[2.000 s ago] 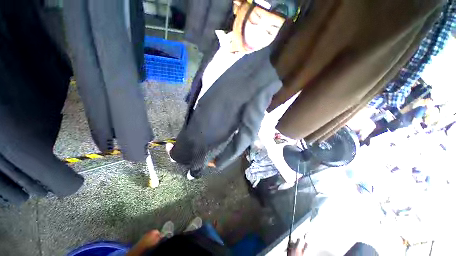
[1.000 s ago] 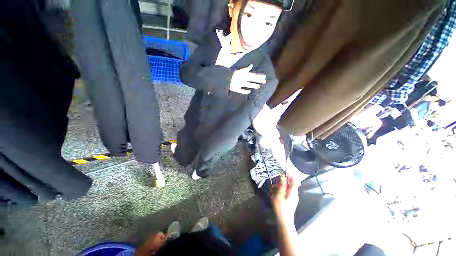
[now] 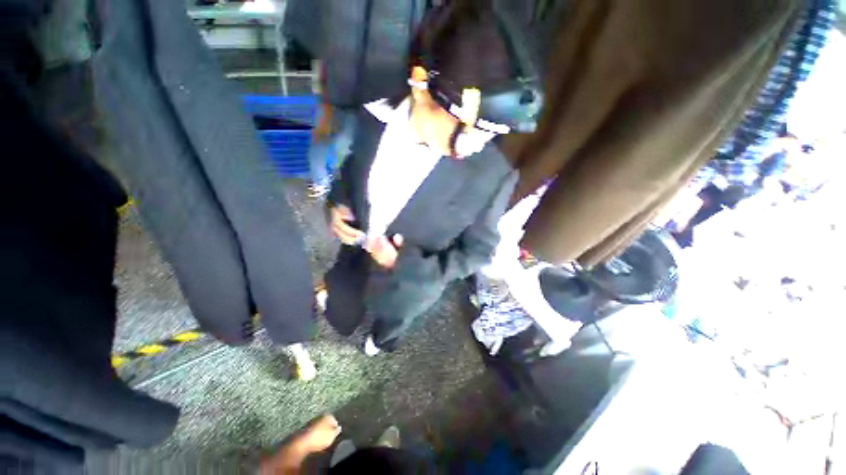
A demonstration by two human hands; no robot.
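My left hand (image 3: 311,440) is small and blurred at the bottom edge; no object shows in it, and its finger shape is unclear. My right hand is out of the picture. Dark grey sleeves (image 3: 218,204) hang at the left, beside a darker garment (image 3: 56,250). Brown garments (image 3: 640,121) hang at the upper right, with a blue-and-white checked garment (image 3: 788,83) at their outer side. A person (image 3: 422,209) in a dark jacket and white shirt stands between them, head tilted down, both hands at the jacket front.
A black fan (image 3: 635,267) stands beyond the white table (image 3: 631,422) at the right. A dark rounded shape (image 3: 712,460) is at the table's bottom edge. A blue crate (image 3: 283,139) stands behind the person. Yellow-black tape (image 3: 162,348) crosses the speckled floor. Another person's legs (image 3: 325,158) show behind.
My right hand, earlier raised over the table edge, has left the picture. The person has lowered a raised hand to the jacket front and bent the head. The blue tub has left view.
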